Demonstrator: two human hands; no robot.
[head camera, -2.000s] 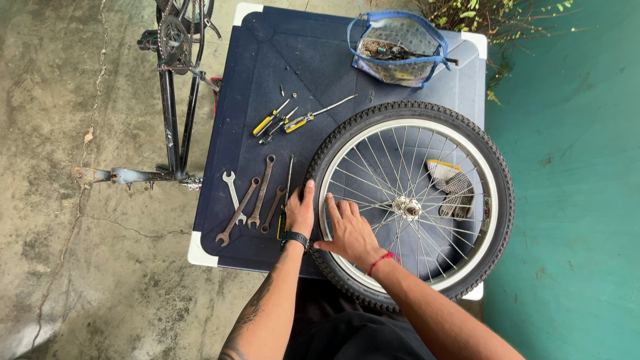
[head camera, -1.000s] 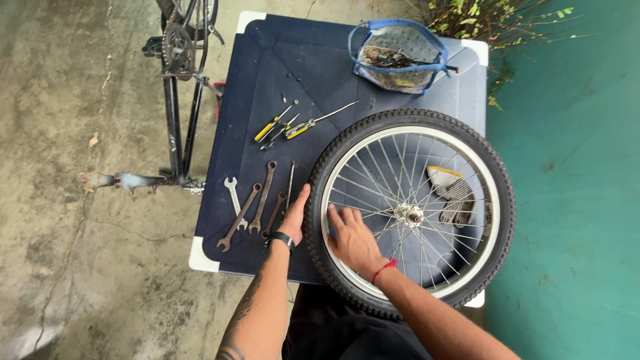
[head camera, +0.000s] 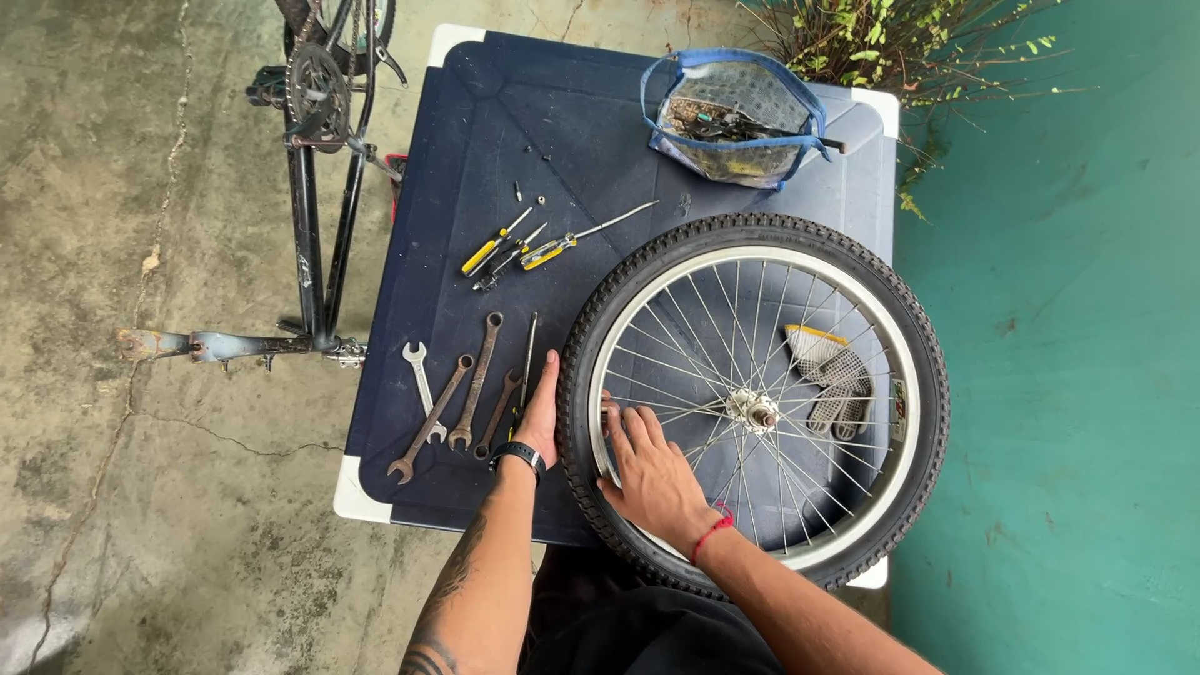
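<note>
A bicycle wheel (head camera: 753, 234) with a knobby black tyre and silver rim lies on the right side of the dark blue table (head camera: 581, 103). My left hand (head camera: 542, 412) grips the tyre's left side, its fingers passing beneath and partly showing inside the rim. Over the rim's left part rests my right hand (head camera: 656, 473), fingers bent on the inner edge near the spokes. The wheel hub (head camera: 753, 411) is just right of it. A dotted work glove (head camera: 834, 375) shows through the spokes. Left of my left hand lie several open and ring-end wrenches (head camera: 478, 380) and a long screwdriver (head camera: 528, 366).
Screwdrivers with yellow handles (head camera: 548, 251) and small metal parts (head camera: 541, 200) lie mid-table. A blue-trimmed bag (head camera: 741, 122) of tools stands at the back. A black bicycle frame (head camera: 314, 216) is on the concrete floor at left. A plant (head camera: 862, 42) and green wall (head camera: 1050, 375) border the right.
My left hand's fingers have come around under the tyre and now show inside the rim. My right hand stays at the rim's left side.
</note>
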